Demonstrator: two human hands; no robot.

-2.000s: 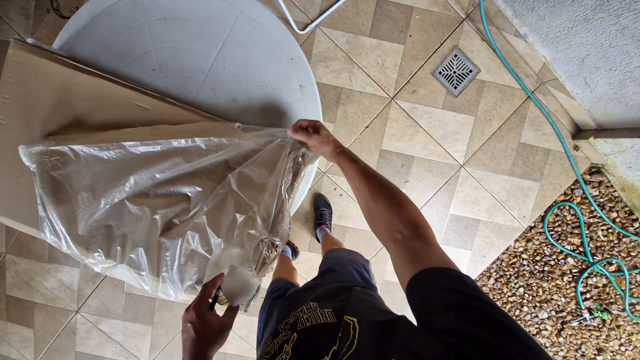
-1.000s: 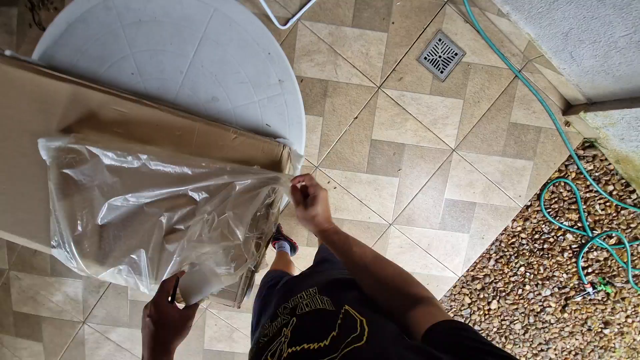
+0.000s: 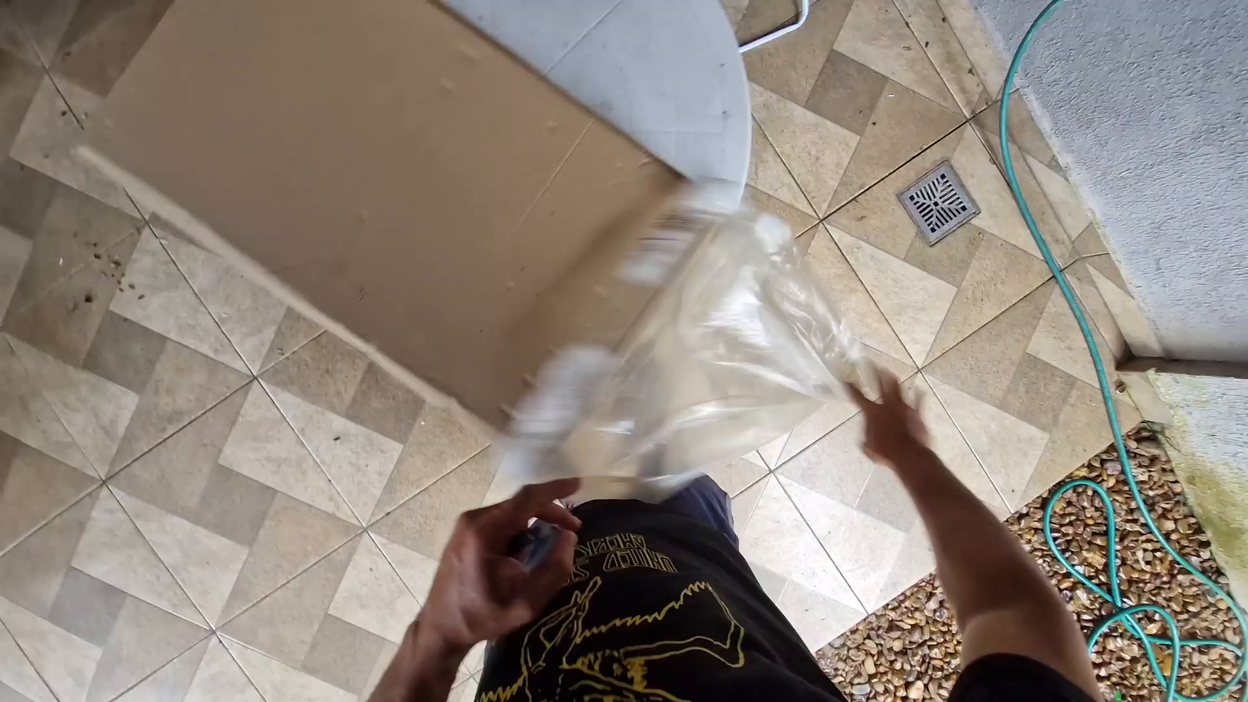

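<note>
A sheet of clear plastic film [image 3: 731, 341], blurred by motion, hangs in front of my body and overlaps the near right end of a large flat piece of cardboard [image 3: 370, 195]. My right hand [image 3: 892, 419] grips a bunched corner of the film at its right side. Below the film's left edge, my left hand [image 3: 512, 561] curls its fingers around a small dark object, too blurred to name. The cardboard lies partly over a round white plastic table [image 3: 673, 88].
The floor has beige patterned tiles. A metal floor drain [image 3: 939, 202] is at the upper right. A green garden hose [image 3: 1082, 312] runs along a rough wall [image 3: 1150, 175] and loops over pebbles [image 3: 936, 595]. A white bent tube [image 3: 780, 37] shows beyond the table.
The plastic film has come off most of the cardboard, toward my body and to the right, with my right hand holding its corner. More bare cardboard shows.
</note>
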